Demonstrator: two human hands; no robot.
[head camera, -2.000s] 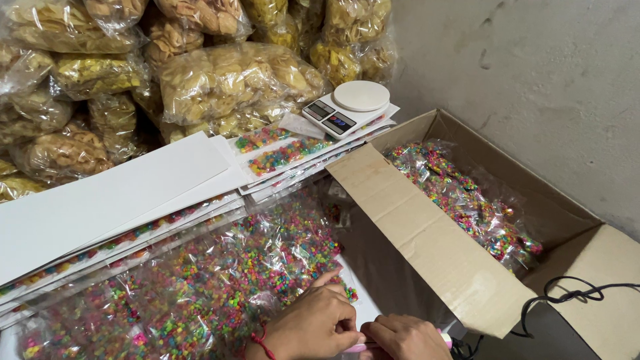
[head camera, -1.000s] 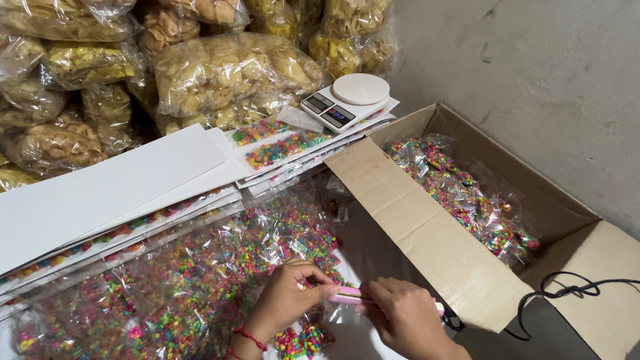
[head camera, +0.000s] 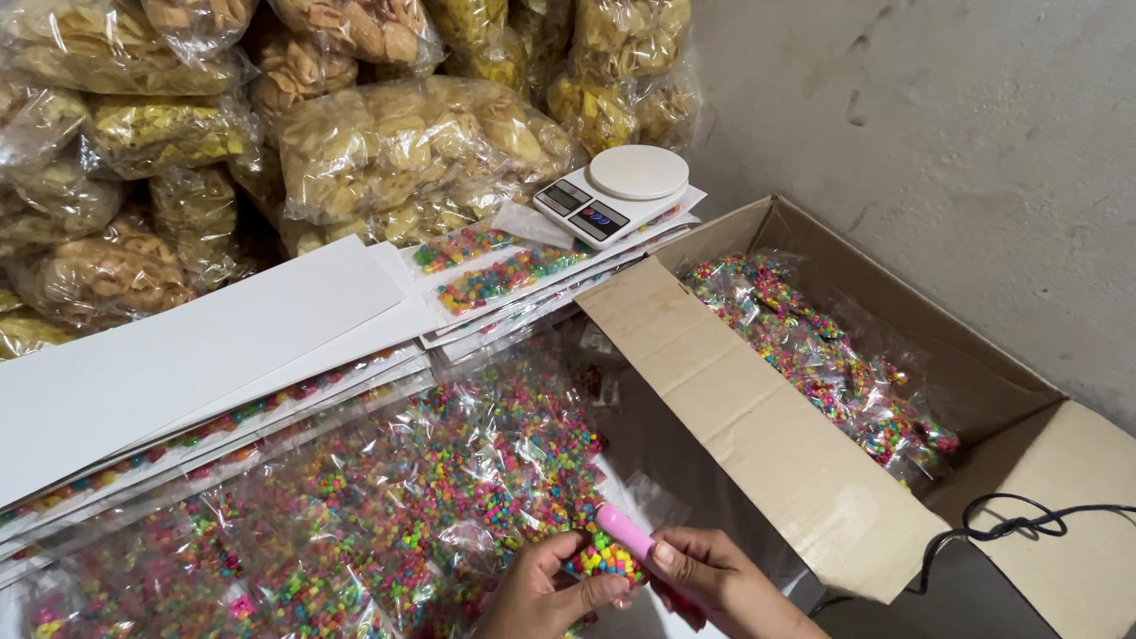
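My left hand (head camera: 559, 586) pinches a small clear plastic bag of colourful candy pieces (head camera: 606, 557) at the bottom centre. Just to its right, my right hand (head camera: 714, 577) grips a pink handheld tool (head camera: 627, 531), whose exact kind I cannot tell; its rounded end points up and left, beside the bag. Many similar filled bags (head camera: 373, 497) lie spread to the left of both hands. More of them (head camera: 825, 355) fill an open cardboard box on the right.
The box's near flap (head camera: 763, 426) slants close to my right hand, and a black cable (head camera: 985, 524) crosses another flap. A white kitchen scale (head camera: 612, 200) sits on stacked printed sheets beside white boards (head camera: 204, 346). Bags of chips (head camera: 417, 142) are piled behind; a wall (head camera: 932, 133) stands at right.
The pink tool lay level between both hands one second ago; now it is tilted up in my right hand. A candy bag now shows between my left fingers.
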